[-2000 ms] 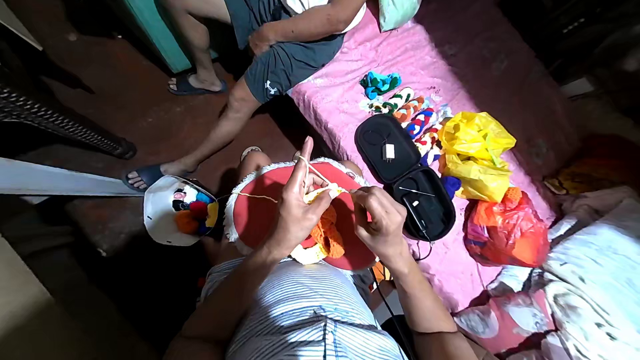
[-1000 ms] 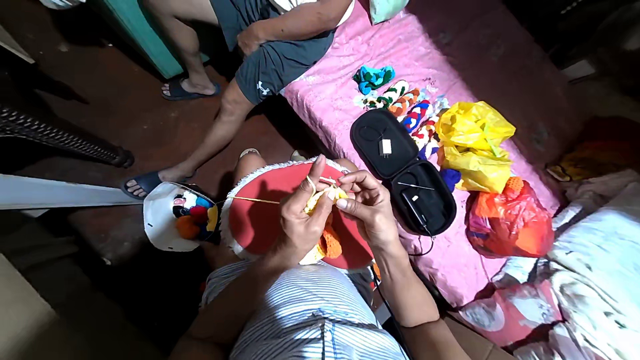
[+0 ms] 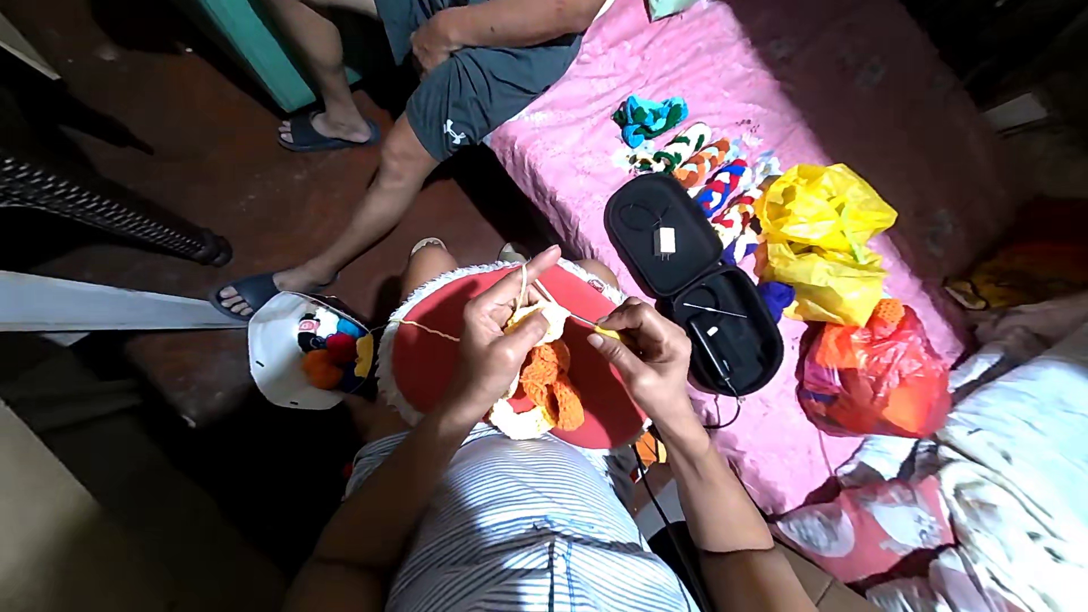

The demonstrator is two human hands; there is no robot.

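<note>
My left hand (image 3: pixel 501 340) pinches the top of a cream and orange crocheted piece (image 3: pixel 552 387), its index finger raised with cream yarn (image 3: pixel 429 330) looped round it. That yarn runs left toward a white container (image 3: pixel 276 361) of colored yarn balls. In my right hand (image 3: pixel 646 344) is a crochet hook (image 3: pixel 585 320) with a yellow handle, its metal shaft pointing left to the cream edge of the work. Beneath both hands lies a round red cushion (image 3: pixel 425 365) with white fringe, on my lap.
Another person's leg (image 3: pixel 374 204) is at the upper left. On the pink bedspread (image 3: pixel 561 178) are an open black case (image 3: pixel 663 255), braided yarn pieces (image 3: pixel 701 161), a yellow plastic bag (image 3: pixel 820 280) and a red plastic bag (image 3: pixel 901 382). Bedding (image 3: pixel 1020 459) lies at the right.
My right hand has moved away from my left, to the right, and the hook's shaft now shows between them. My left index finger points up more to the right.
</note>
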